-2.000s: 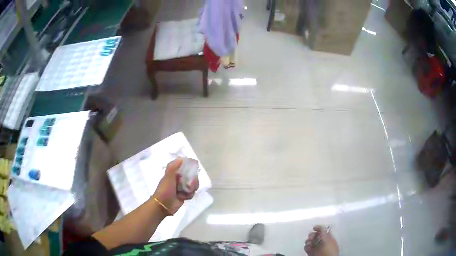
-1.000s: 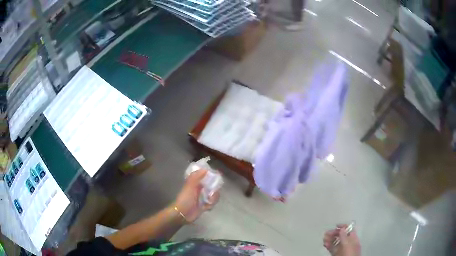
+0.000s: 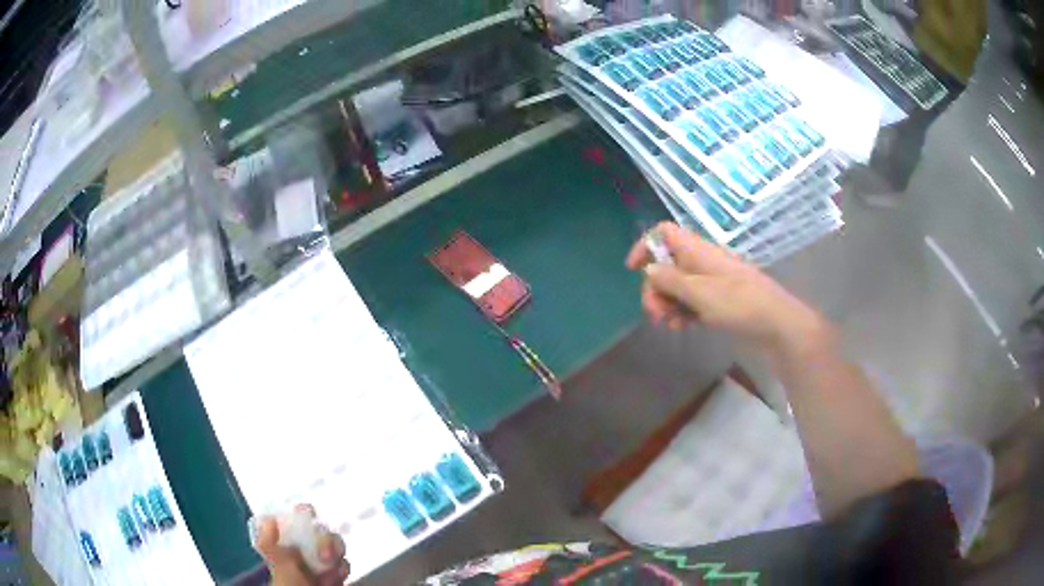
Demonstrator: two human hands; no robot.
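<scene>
My left hand (image 3: 300, 552) is at the bottom left, closed on a crumpled whitish translucent wrapped piece (image 3: 300, 531), over the near edge of a white tray (image 3: 309, 401). This tray has several teal pieces (image 3: 430, 495) at its near right corner. My right hand (image 3: 698, 280) is above the right edge of the green bench (image 3: 538, 229), pinching a small silvery part (image 3: 656, 245). What exactly each held item is cannot be told.
A red phone (image 3: 481, 275) with a strap lies on the bench. Stacked trays of teal pieces (image 3: 716, 103) stand at the back right. Another tray (image 3: 155, 458) is at left. A stool with a white padded top (image 3: 710, 469) is below right.
The view has swung left and closer to the bench. My right hand has risen over the bench with the small part. My left hand is now lower left, at the tray, still holding the whitish piece.
</scene>
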